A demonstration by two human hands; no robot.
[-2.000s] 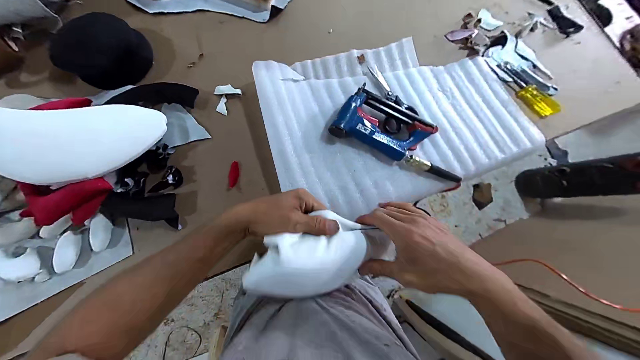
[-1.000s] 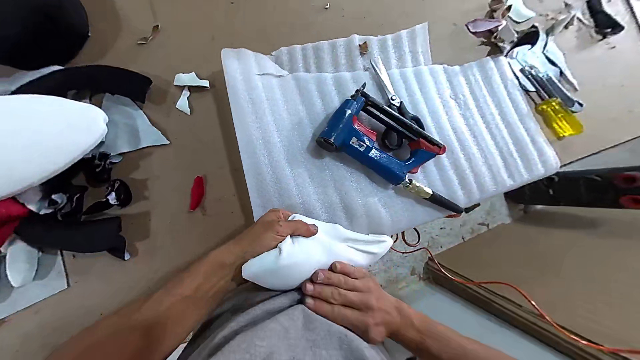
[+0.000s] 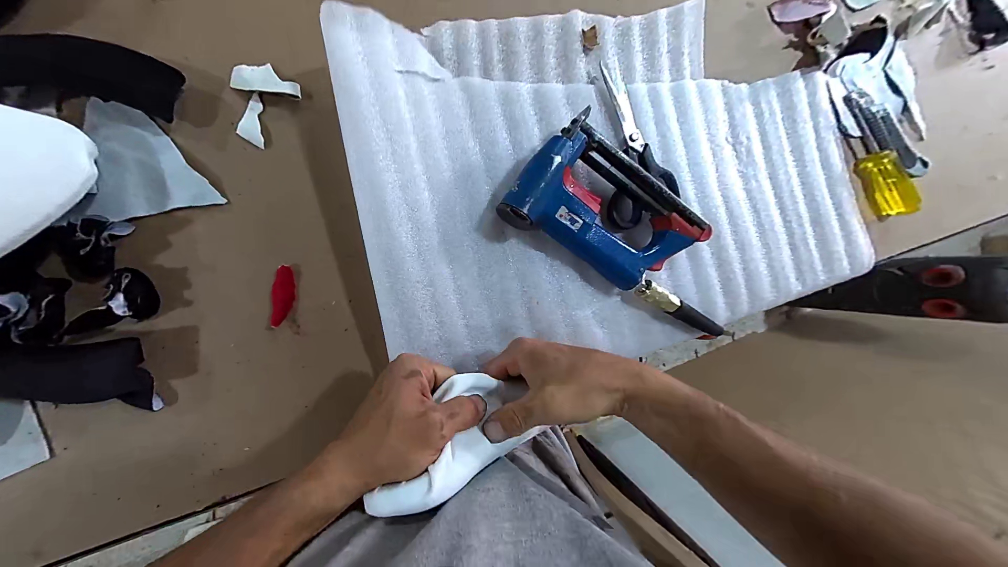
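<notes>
A white fabric-covered piece lies against my lap at the table's front edge. My left hand grips its left side, the thumb pressed on its top. From the right, my right hand pinches its edge, thumb and fingers close to my left thumb. Just beyond my hands, a blue pneumatic stapler rests on a ribbed white foam sheet, its hose fitting pointing down to the right. Black-handled scissors lie partly beneath the stapler. The underside of the white piece is hidden.
On the left are a large white padded piece, black fabric pieces and a grey scrap. A red scrap lies nearer the middle. A yellow-handled screwdriver sits at right, below fabric scraps. A black bar juts in at right.
My right hand has moved from the near side of the white piece up to its upper right edge. The white piece is now tilted, its left end lower. The stapler has not plainly moved.
</notes>
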